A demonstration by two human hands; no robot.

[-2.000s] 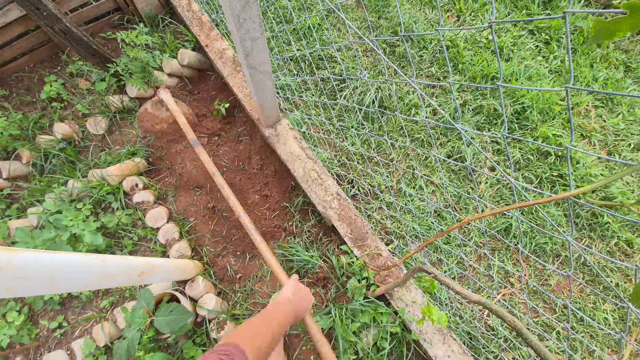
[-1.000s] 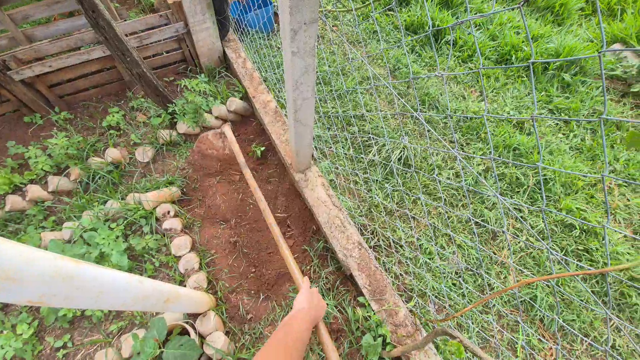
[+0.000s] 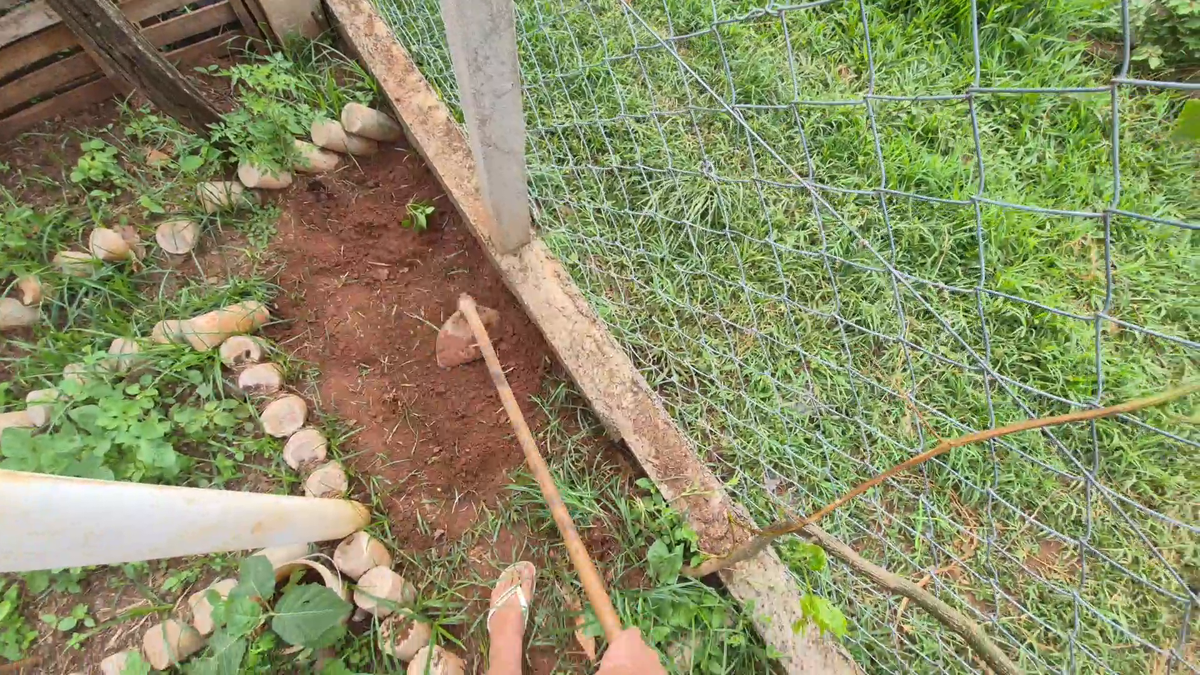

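A hoe with a long wooden handle (image 3: 536,450) slants up from the bottom edge across the red soil bed (image 3: 375,281). Its soil-covered metal blade (image 3: 461,339) rests on the loose earth near the concrete curb. One bare hand (image 3: 633,654), partly cut off by the bottom edge, is closed around the handle's lower part; it is not plain from this view whether it is my left or my right hand. My other hand is not visible. A foot in a flip-flop (image 3: 513,591) stands on the ground left of the handle.
The concrete curb (image 3: 600,375) with a concrete post (image 3: 487,122) and wire mesh fence (image 3: 891,272) borders the bed's right side. Upturned log pieces (image 3: 284,415) edge its left. A white pole (image 3: 169,520) juts in from the left. A thin branch (image 3: 937,448) crosses the curb. A small seedling (image 3: 418,216) grows in the bed.
The hoe blade has moved from the bed's far end, beside the log pieces, back toward me and now lies near the curb. The gripping hand has come lower in view.
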